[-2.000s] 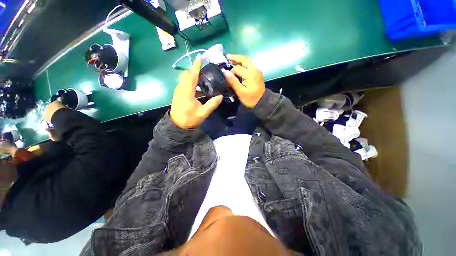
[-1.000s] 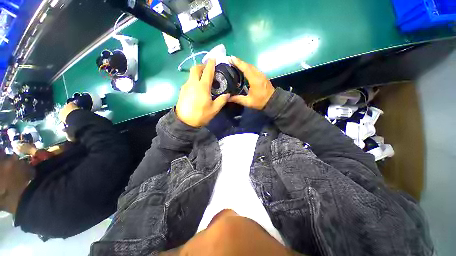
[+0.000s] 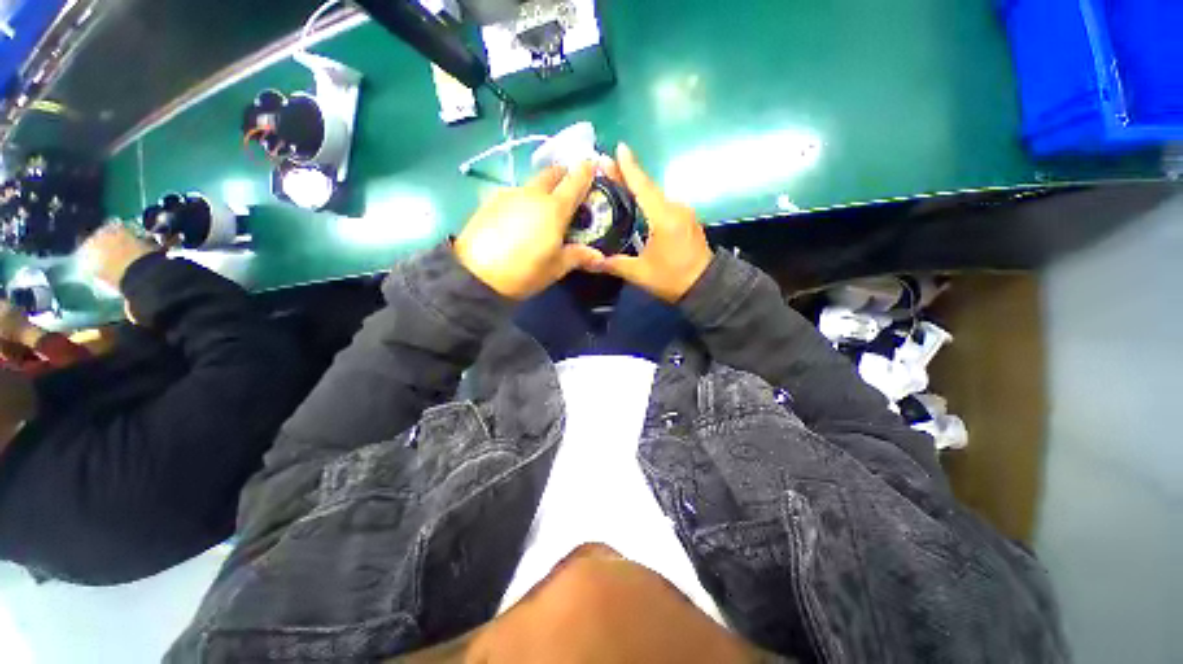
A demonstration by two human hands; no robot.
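A security camera unit (image 3: 605, 218) with a black round head is held between my two bare hands at the front edge of the green bench. Its round face has a paler ring and is turned towards my left hand. Its white housing (image 3: 567, 145) shows beyond my fingers, with a white pigtail cable (image 3: 500, 152) trailing left onto the bench. My left hand (image 3: 522, 239) grips the head from the left. My right hand (image 3: 668, 239) grips it from the right, thumb low and fingers on top. The underside of the unit is hidden.
The green bench (image 3: 727, 78) holds a screw feeder (image 3: 548, 55), a hanging black screwdriver (image 3: 422, 36), another camera unit (image 3: 306, 127) and a blue bin (image 3: 1057, 78). A cardboard box (image 3: 992, 389) with white-and-black pieces stands below right. A person in black (image 3: 169, 415) works at the left.
Both hands stay on the unit. The black head has turned so its round face shows, and my left hand has shifted over its upper left side. The neighbour's hand has moved off the unit there.
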